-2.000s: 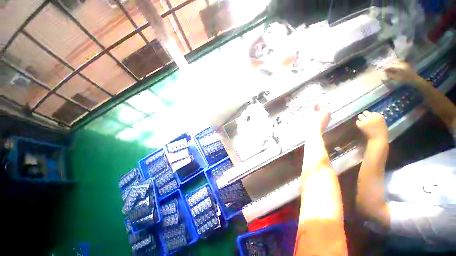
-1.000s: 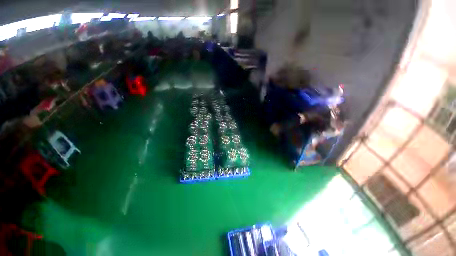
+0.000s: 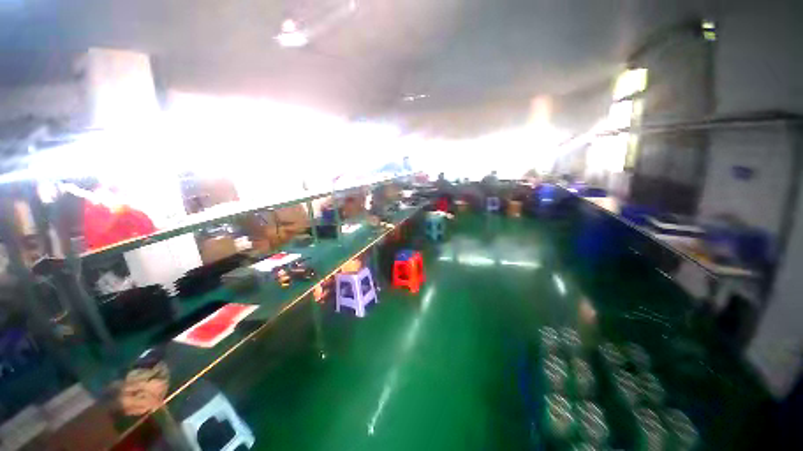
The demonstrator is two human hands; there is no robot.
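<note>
Neither of my hands is in view. The view is blurred and looks down a long workshop aisle with a green floor (image 3: 352,388). At the lower right, two groups of round, pale ringed parts (image 3: 577,388) stand in rows on or just above the floor. What they are exactly is too blurred to tell. A long green workbench (image 3: 286,295) with a shelf above it runs along the left side.
White stool (image 3: 216,421), pale purple stool (image 3: 356,292) and red stool (image 3: 408,271) stand along the left bench. A red and white sheet (image 3: 217,324) lies on it. Another bench (image 3: 669,238) runs along the right wall. Blurred people are far back.
The view has swung from the bright bench and blue bins, across the floor, to the aisle. My hands have left the picture. The rows of round parts now stand at lower right.
</note>
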